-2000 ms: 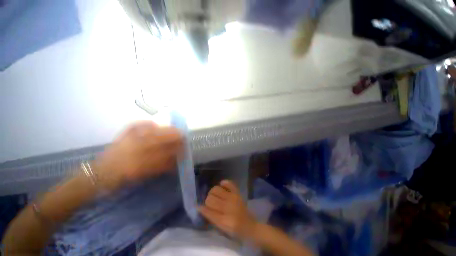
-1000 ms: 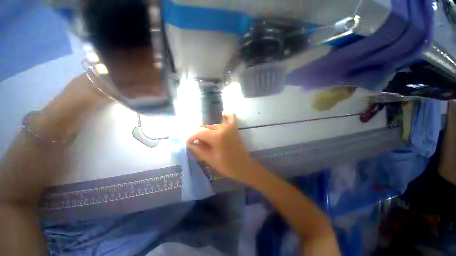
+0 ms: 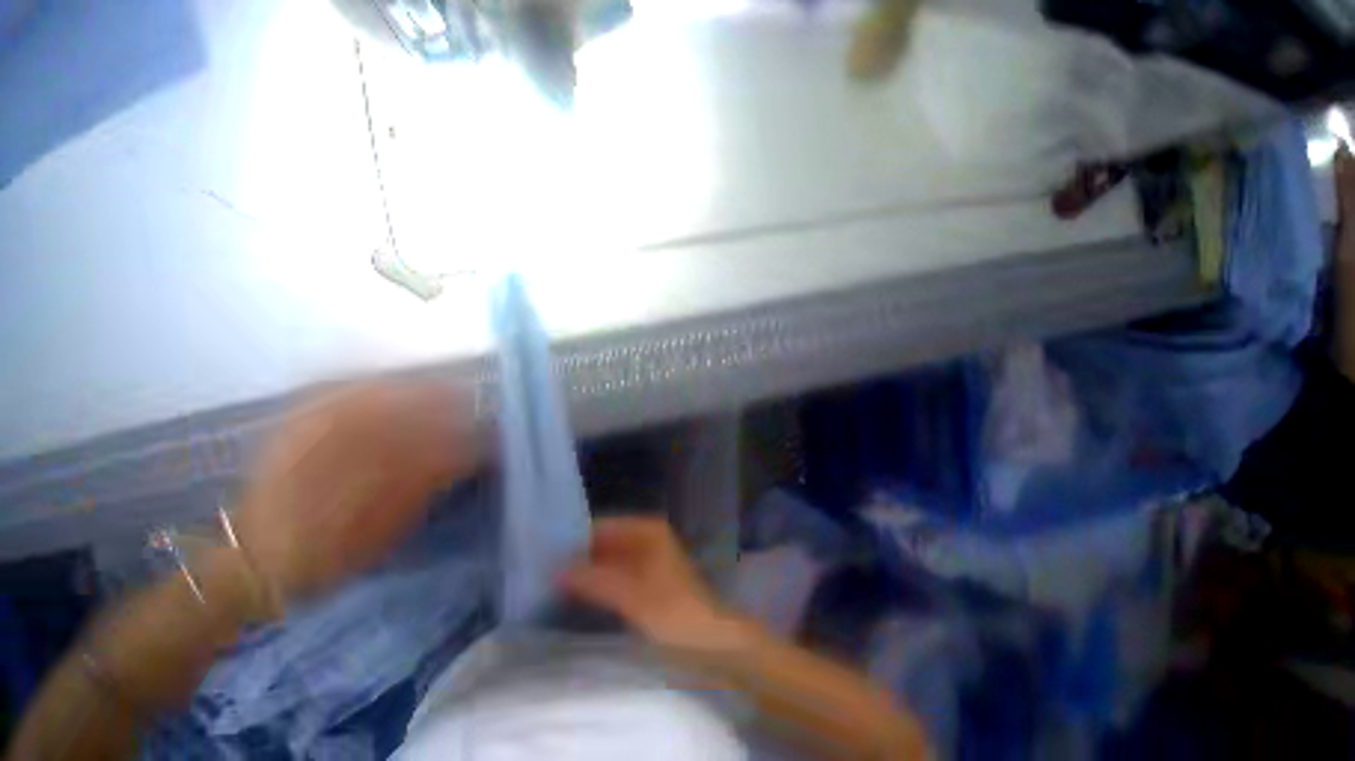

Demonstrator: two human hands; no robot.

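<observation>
A narrow pale blue fabric strip runs from the glare on the white machine bed down over the ruler-marked table edge. My right hand grips its lower part below the edge. My left hand is badly blurred, just left of the strip at the table edge; whether its fingers touch the strip cannot be told. The metal foot and needle area shows at the top, partly lost in the lamp's glare.
A grey ruler-marked table edge crosses the view. Blue cloth lies at the upper left. A red-handled tool and a yellowish item lie on the table. Bundled blue pieces are below; blue cloth hangs right.
The view has tilted down, so the machine head is mostly out of frame. My right hand has moved from near the needle to below the table edge; my left hand has come from beside the head to the edge.
</observation>
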